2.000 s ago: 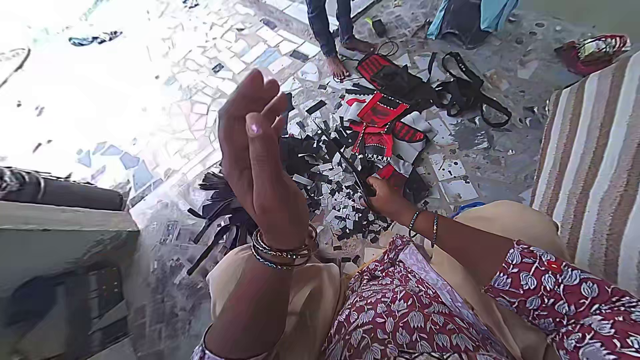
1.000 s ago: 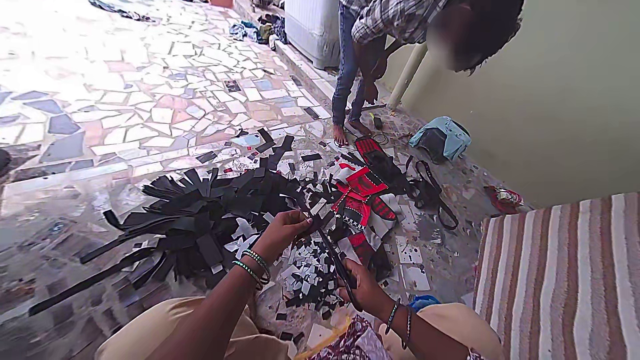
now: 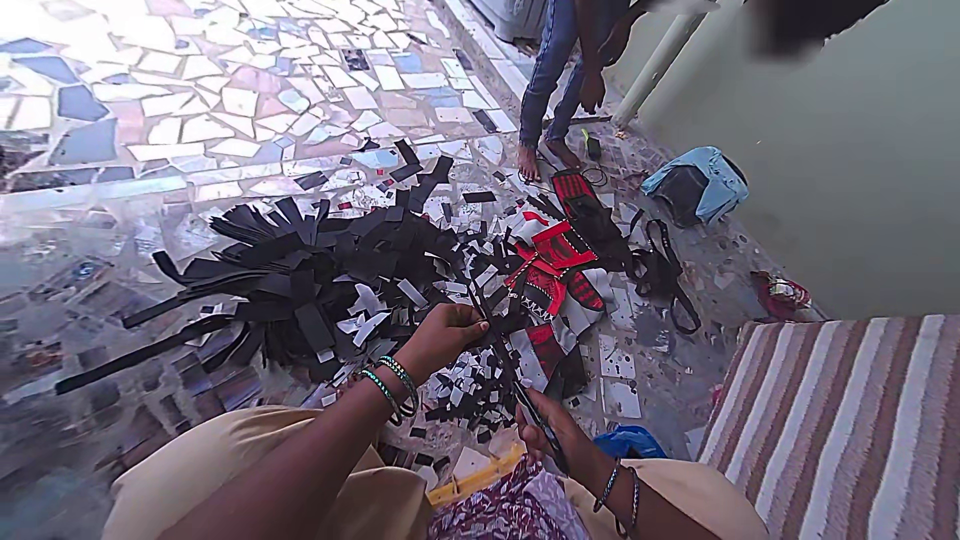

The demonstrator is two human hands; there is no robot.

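Note:
My left hand (image 3: 448, 336) pinches a narrow black strip (image 3: 474, 294) between thumb and fingertips, above the scattered cuttings. My right hand (image 3: 551, 426), lower and to the right, is closed around a long dark tool (image 3: 534, 409) that looks like scissors; its blades are hard to tell from the strip. A heap of black fabric strips (image 3: 300, 277) spreads on the floor left of my hands. Small black and white cut pieces (image 3: 469, 382) lie beneath and between them. Red and black patterned fabric pieces (image 3: 559, 255) lie just beyond, to the right.
A person in jeans (image 3: 551, 75) stands barefoot beyond the fabric. Black straps (image 3: 664, 270) and a light blue and black bag (image 3: 697, 186) lie on the right, near the wall. A striped brown and white cover (image 3: 840, 420) is at my right; a blue plastic bag (image 3: 630, 442) lies near my knee.
My left hand, raised with its fingers up two seconds ago, has come down to the strip beside the tool in my right hand. The view has shifted considerably.

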